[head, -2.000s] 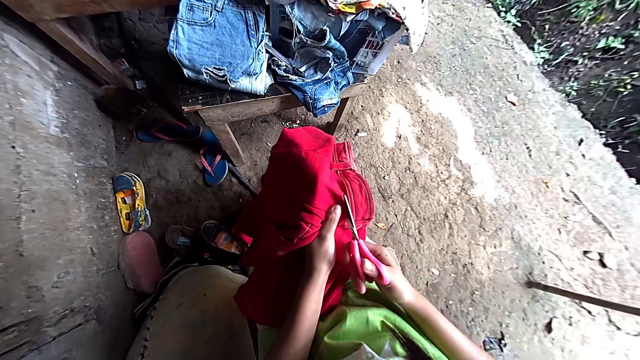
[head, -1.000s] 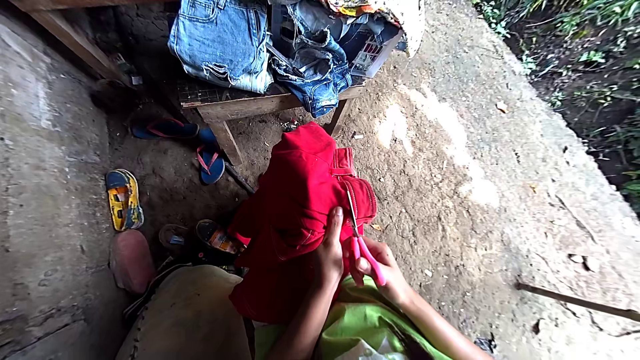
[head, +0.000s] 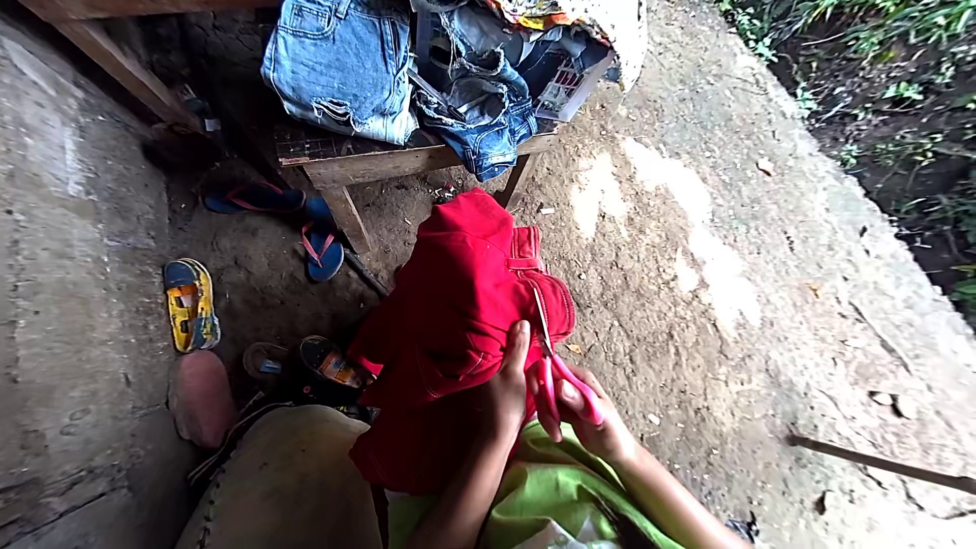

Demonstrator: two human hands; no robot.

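Note:
A red garment with a waistband, belt loop and pale stitching (head: 465, 267) lies bunched over my lap. My left hand (head: 507, 389) grips its lower right part, thumb on top. Just right of it, my right hand (head: 591, 419) holds pink-handled scissors (head: 583, 393) by the handles. Their metal blades point up and lie against the red cloth near a stitched, curved edge. Whether the blades cut into anything is too small to tell. Green cloth (head: 564, 488) covers my lap below both hands.
A low wooden bench (head: 381, 168) ahead carries folded blue jeans (head: 343, 69), frayed denim (head: 488, 107) and a white plastic basket (head: 576, 88). Flip-flops (head: 324, 252) and a yellow-blue shoe (head: 191, 305) lie on the ground at left. A stuffed sack (head: 282, 480) is beside me; a stick (head: 877, 460) lies right.
The scissors' handles were spread two seconds ago, looked closer together one second ago, and are apart again now. Both hands stay at the same part of the red garment.

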